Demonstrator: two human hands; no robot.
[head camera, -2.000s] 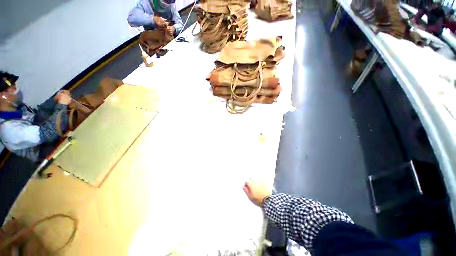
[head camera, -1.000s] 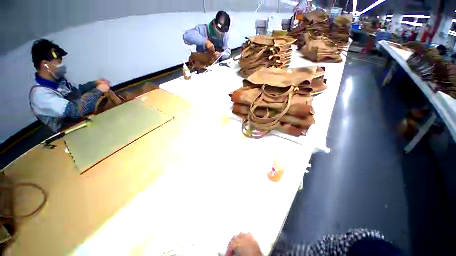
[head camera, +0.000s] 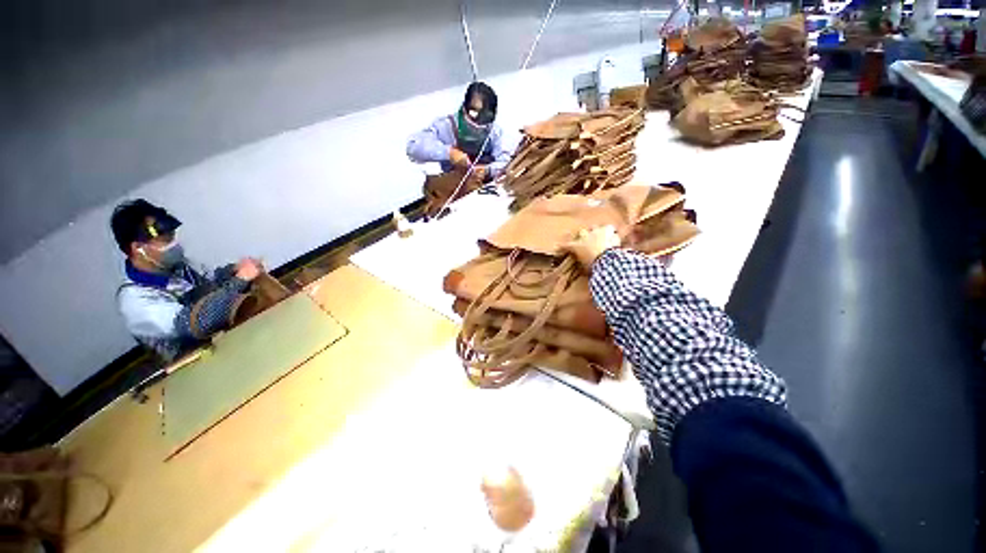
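Note:
A stack of brown handbags (head camera: 541, 329) lies on the table in front of me, with its looped handles hanging over the near left side. My right hand (head camera: 593, 244) reaches out from the right in a checked sleeve. Its fingers are closed on the edge of the top handbag (head camera: 557, 219); the fingertips are small and partly hidden. A blurred orange bottle with a pale top (head camera: 508, 499) is on the near white sheeting. My left hand is not in view.
More brown bag piles (head camera: 578, 151) lie further along the table. Two people work across it. A green mat (head camera: 254, 362) lies at the far left side, a brown bag (head camera: 32, 491) at the near left. A dark strip (head camera: 589, 391) lies by the stack. The aisle floor (head camera: 838, 281) is at right.
My right hand has moved forward from the near table edge onto the top handbag and taken hold of it. The view has tilted up, and the bottle now appears lower.

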